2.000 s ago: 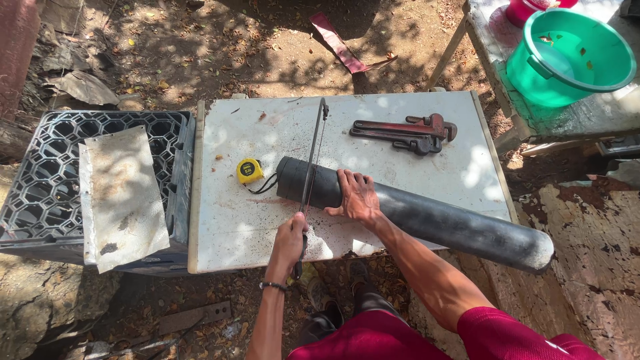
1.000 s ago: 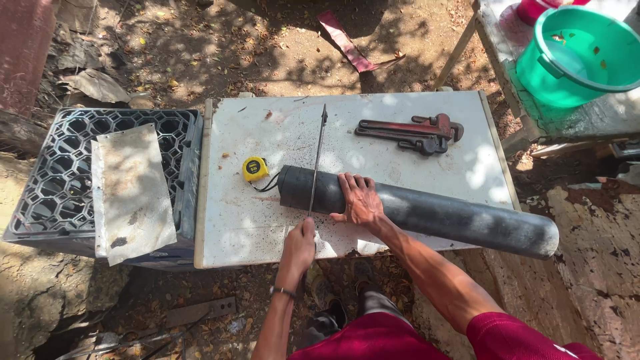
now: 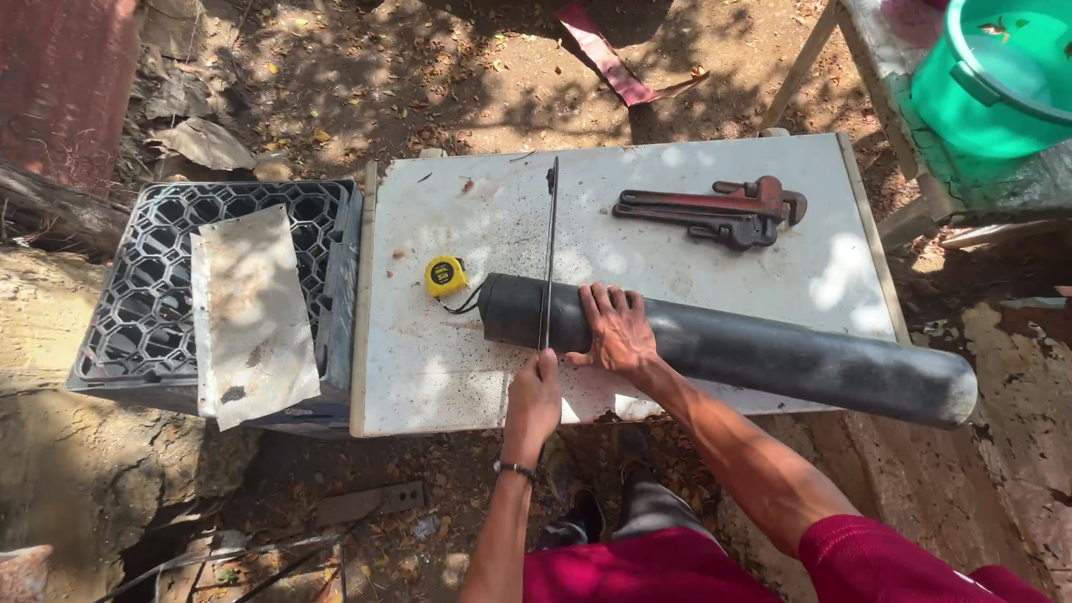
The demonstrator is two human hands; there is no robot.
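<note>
A thick black plastic pipe (image 3: 779,350) lies slantwise over the white tabletop (image 3: 452,368), its right end past the table's edge. My left hand (image 3: 534,398) is closed round the handle of a hacksaw (image 3: 551,243), whose blade lies across the pipe near its left end; the handle itself is mostly hidden. My right hand (image 3: 618,331) rests spread on top of the pipe, just right of the saw, fingers pointing away from me. A yellow tape measure (image 3: 445,276) with a black cord sits beside the pipe's left end. Dark specks lie scattered around the saw.
Two pipe wrenches (image 3: 712,209) lie at the table's back right. A black plastic crate (image 3: 339,251) with a stained sheet (image 3: 255,318) on it adjoins the table's left side. At the upper right, a green plastic tub (image 3: 963,109) stands on another table (image 3: 930,172).
My left hand with the hacksaw has shifted slightly back and forth along the cut line. My right hand has stayed on the pipe.
</note>
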